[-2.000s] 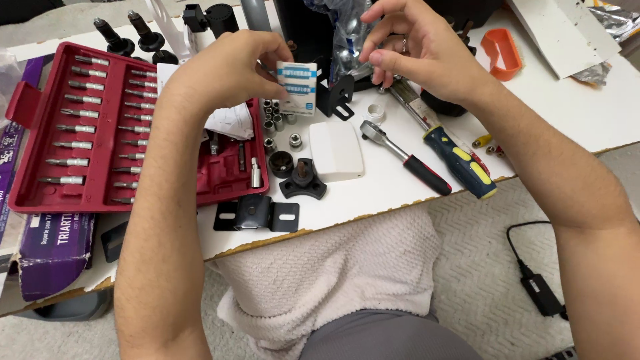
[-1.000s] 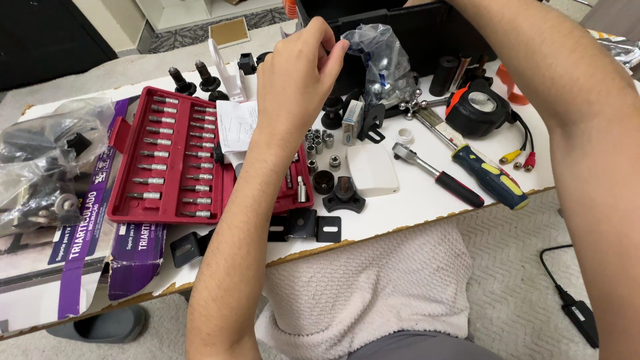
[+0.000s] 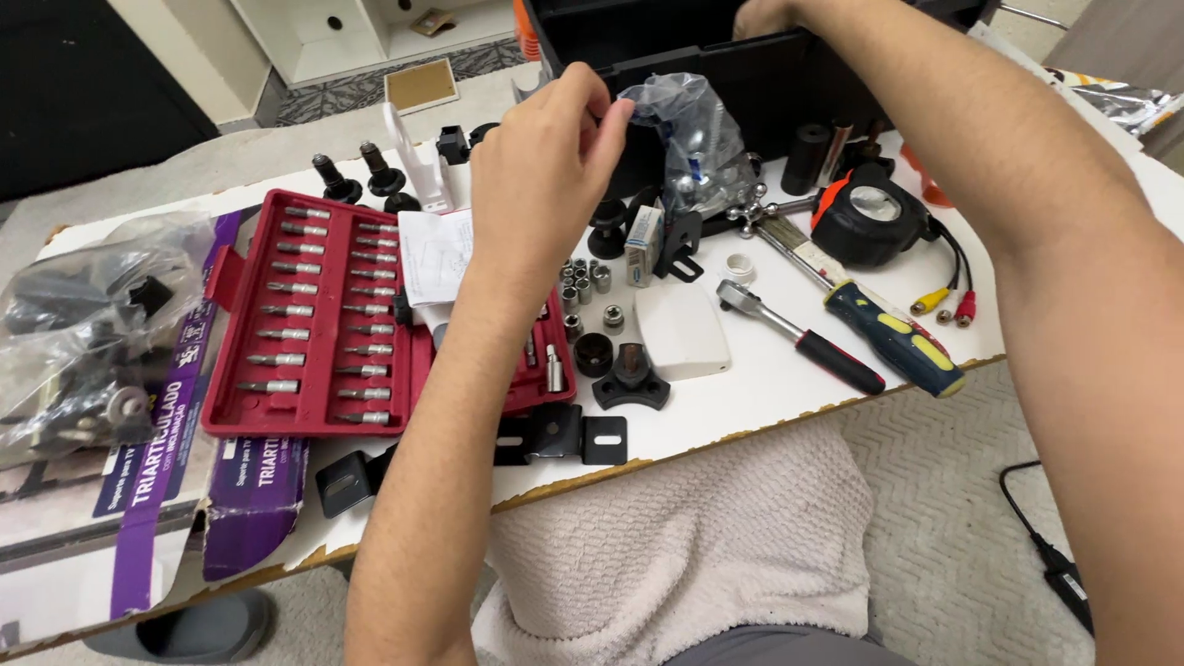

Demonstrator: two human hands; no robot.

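Observation:
My left hand (image 3: 564, 153) is raised in front of the black toolbox (image 3: 629, 74), its thumb and curled fingers at the upper corner of a clear plastic bag of metal parts (image 3: 694, 139). Whether the fingers grip the bag cannot be told. My right hand (image 3: 766, 17) reaches over the rim into the toolbox, its fingers hidden. Below the bag, a small white-and-blue carton (image 3: 644, 246) stands beside a black slotted bracket (image 3: 682, 248). Several sockets (image 3: 581, 279), a white plastic cover (image 3: 683, 331) and a ratchet handle (image 3: 800, 337) lie nearer the table's front edge.
The red bit case (image 3: 310, 407) lies open at left, partly behind my left forearm, with folded paper (image 3: 433, 254) on it. Beyond it are a bagged set of parts (image 3: 92, 324) and purple cartons (image 3: 254, 509). A screwdriver (image 3: 893, 338) and tape measure (image 3: 865, 217) lie right.
Two seconds ago my left hand held the small carton; it now stands on the table. My right hand has moved from above the table into the toolbox. The view has shifted.

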